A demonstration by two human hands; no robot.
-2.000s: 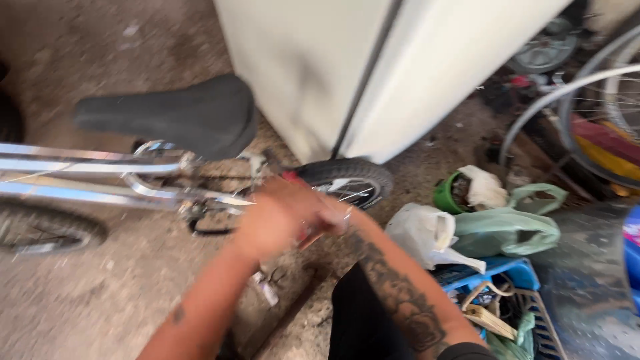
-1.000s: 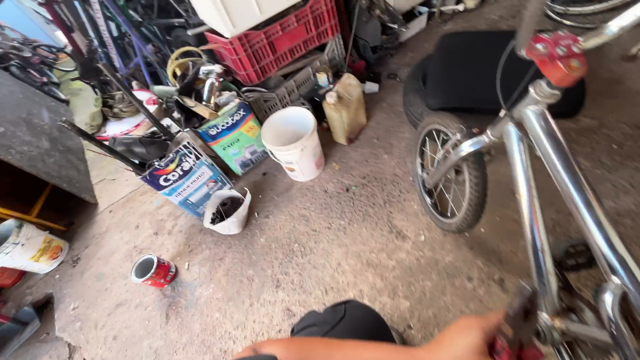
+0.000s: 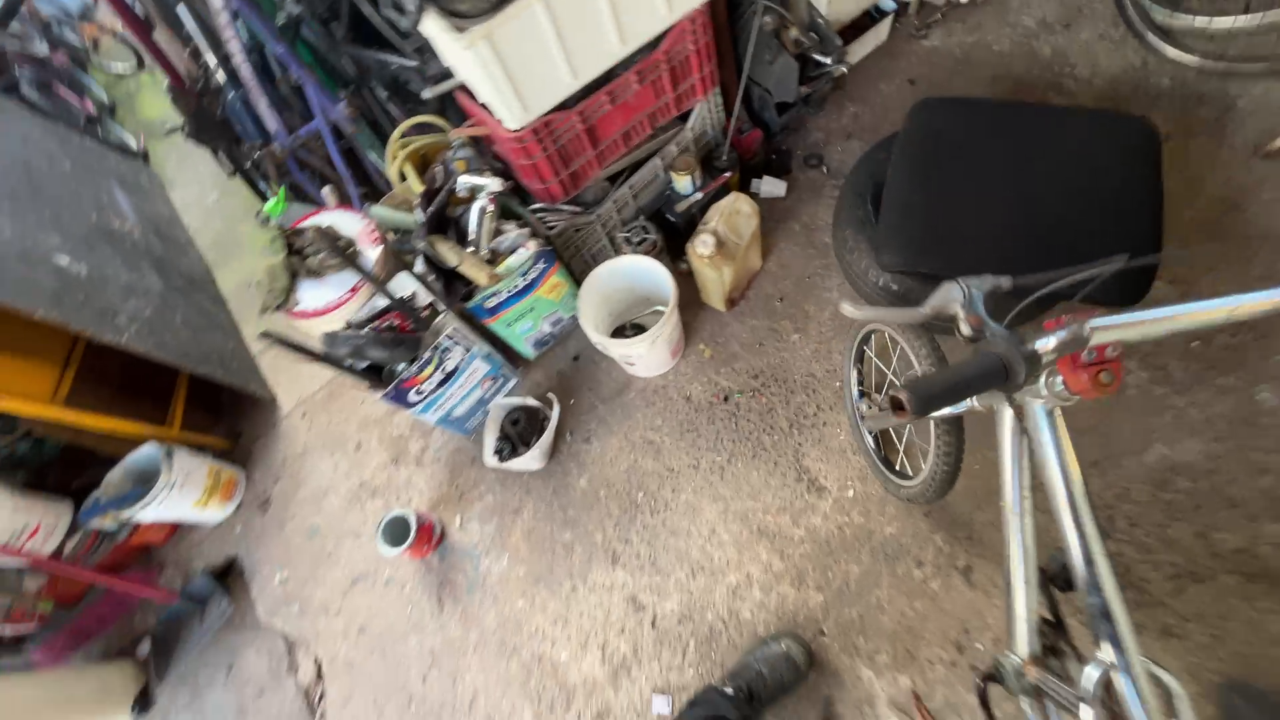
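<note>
Neither of my hands shows in the head view now. A small bicycle with a chromed metal frame (image 3: 1075,530) stands at the right. Its handlebar (image 3: 1180,315) carries a black rubber grip (image 3: 960,385), a brake lever (image 3: 900,308) and a red stem clamp (image 3: 1090,372). The front wheel (image 3: 905,412) has a knobbly black tyre. My shod foot (image 3: 765,672) is on the concrete floor at the bottom edge.
A black padded seat (image 3: 1020,190) rests on a tyre (image 3: 860,230). A white bucket (image 3: 632,315), a yellowish jug (image 3: 725,250), a white tub of dark parts (image 3: 520,435), a red can (image 3: 410,535) and paint tins (image 3: 450,380) stand left of the wheel; crates (image 3: 610,130) are behind.
My forearm and hand, at the bicycle frame with a red-handled tool a second ago, have left the view. The view first swung from the saddle end toward the front wheel and buckets.
</note>
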